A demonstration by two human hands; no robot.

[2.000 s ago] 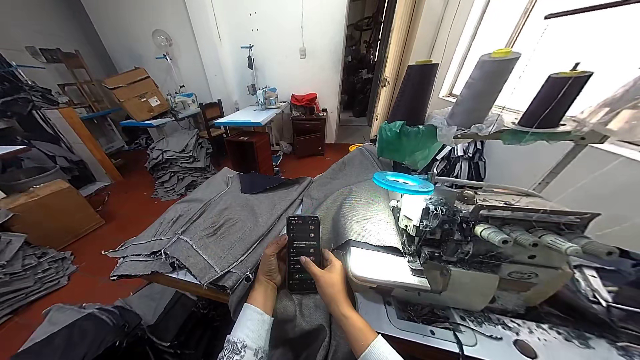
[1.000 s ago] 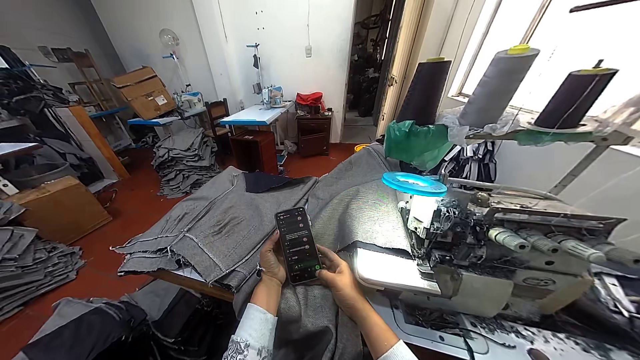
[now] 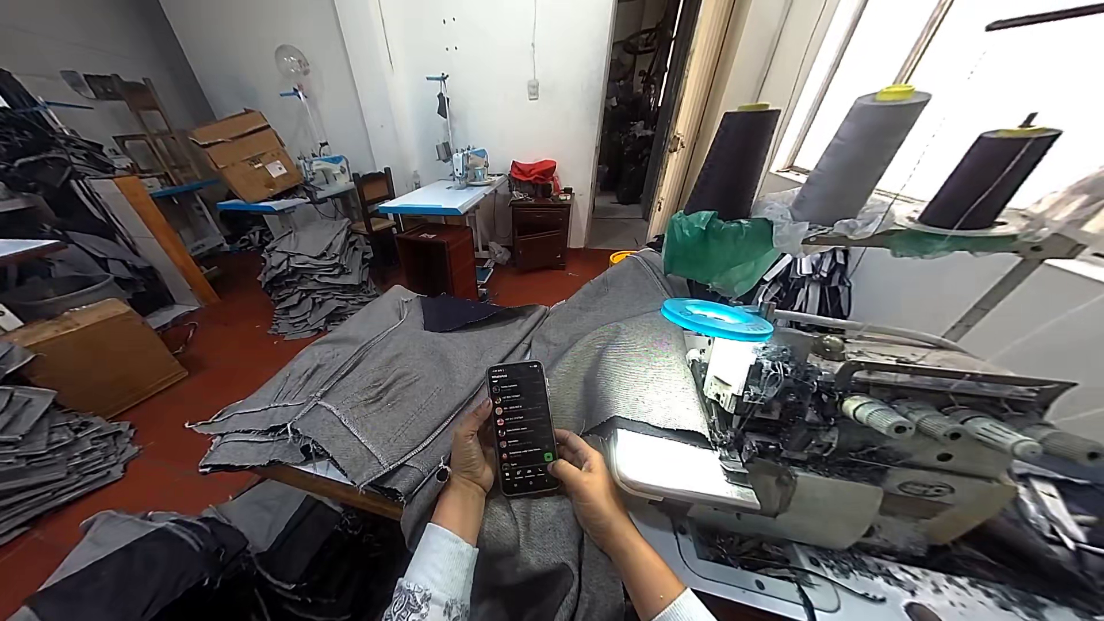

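My left hand (image 3: 473, 453) holds a smartphone (image 3: 523, 431) upright by its left side, its dark screen lit with a list. At the phone's lower right edge is my right hand (image 3: 586, 479), its fingers around that side and the thumb at the screen's lower corner. Beneath and beyond both hands lies grey knit fabric (image 3: 388, 379), sewn in pieces with overlocked seams. To the right stands an overlock sewing machine (image 3: 776, 414) with a lit work plate, a blue ring (image 3: 717, 319) on top, and part of the grey fabric beside its presser foot.
Thread cones (image 3: 862, 155) stand on a rack behind the machine, with green plastic (image 3: 720, 250) below. Stacks of grey cut pieces (image 3: 315, 272) and a cardboard box (image 3: 99, 358) are on the red floor at left. Another sewing table (image 3: 440, 198) stands further back.
The right thumb has moved from the middle of the phone screen to its lower right corner. The screen's content differs from two seconds ago.
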